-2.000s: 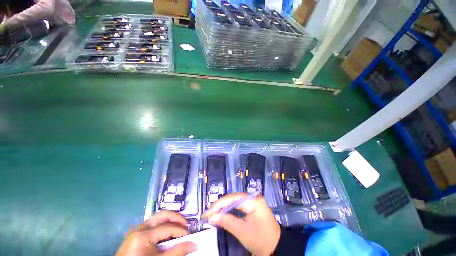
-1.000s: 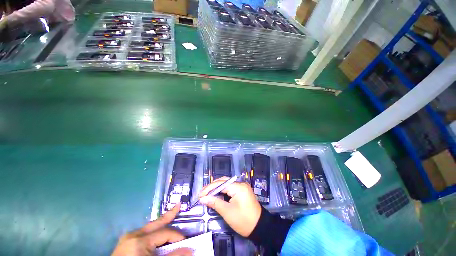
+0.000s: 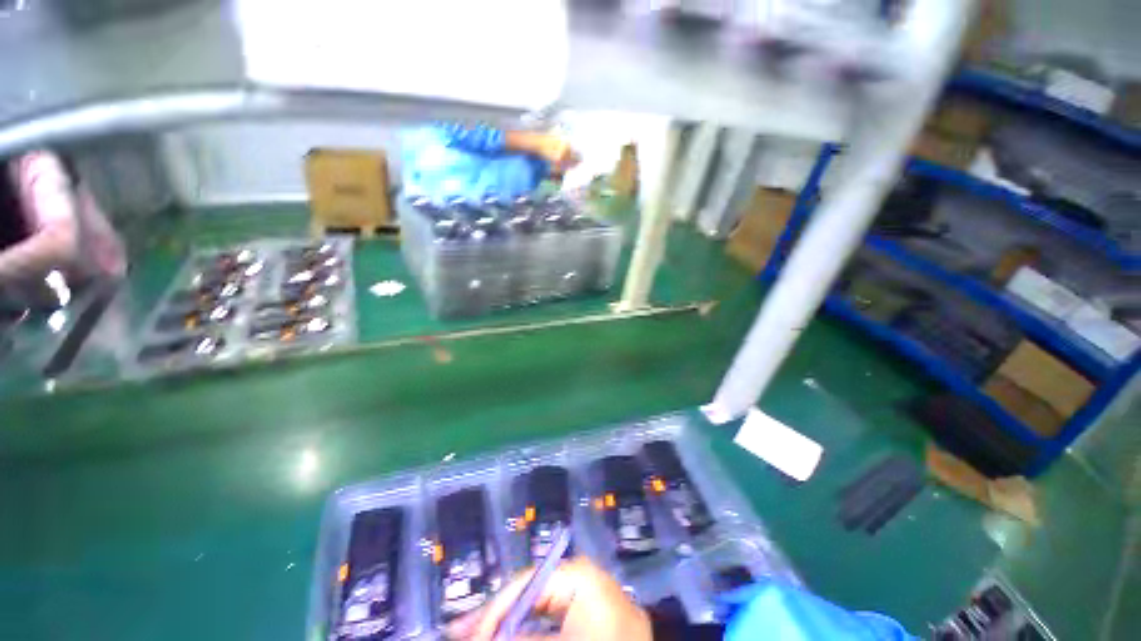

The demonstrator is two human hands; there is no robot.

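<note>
My right hand (image 3: 569, 604) holds the tweezers (image 3: 536, 584) like a pen, over the near middle of the clear blister tray (image 3: 738, 501). The hand is blurred and cut off by the lower edge. The tweezer tips are hard to make out. Black phone bodies lie in the tray pockets, among them one at the left (image 3: 372, 564) and one in the middle (image 3: 542, 501), with orange spots at their sides. My left hand and the backing sheet are not in view.
A white post (image 3: 801, 294) stands behind the tray. Beside it lie a white sheet (image 3: 778, 445) and a dark pad sheet (image 3: 881, 493). Across are a filled tray (image 3: 248, 301), stacked trays (image 3: 501, 273), a person in blue (image 3: 463, 163) and a pink sleeve (image 3: 56, 225).
The view has tilted up and shifted, so the tray sits lower and further left. My left hand and its white sheet have left the picture. My right hand still holds the tweezers.
</note>
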